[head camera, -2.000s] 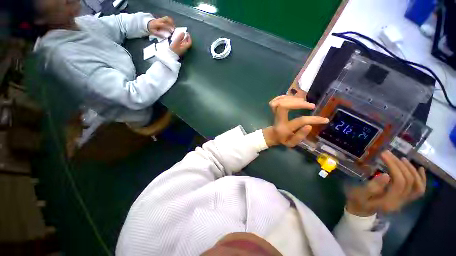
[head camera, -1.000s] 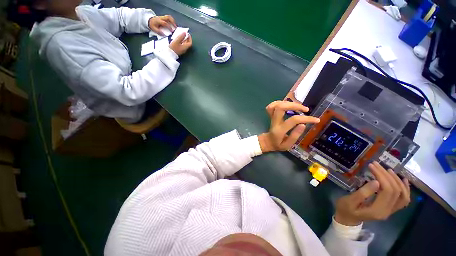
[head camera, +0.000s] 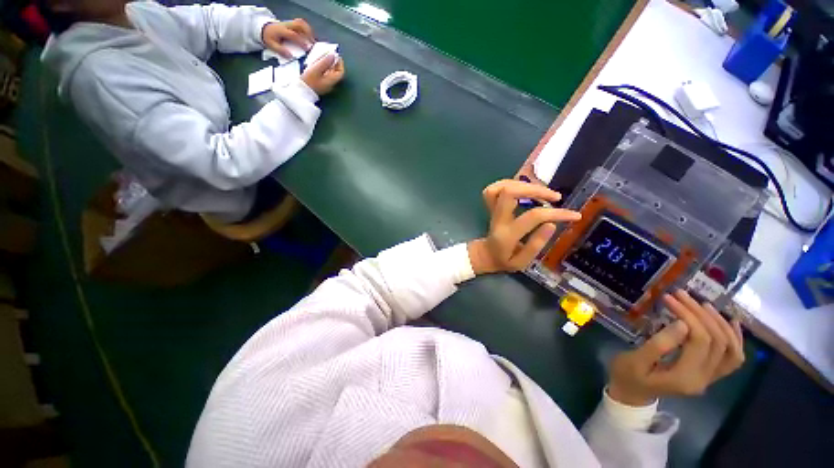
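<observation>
A thermostat (head camera: 614, 260) with lit blue-white digits sits in the orange-brown locating frame (head camera: 672, 277) of the clear test fixture (head camera: 704, 183). My left hand (head camera: 523, 226) is at the fixture's left side, fingers apart, with fingertips near the frame's upper left corner. My right hand (head camera: 681, 352) is at the fixture's lower right, fingertips on or just above its edge; whether they touch is unclear. Neither hand holds anything. A yellow connector (head camera: 576, 309) with a white tip sticks out at the front edge.
A person in a grey hoodie (head camera: 174, 119) handles small white cards (head camera: 261, 80) at the left. A white coiled cable (head camera: 399, 90) lies on the green bench. A black cable (head camera: 722, 144), a white adapter (head camera: 697, 97) and blue holders (head camera: 761, 46) are behind the fixture.
The whole view has shifted, so the fixture appears slightly further left and up than a second ago. Both hands keep nearly the same places at the fixture. The display stays lit.
</observation>
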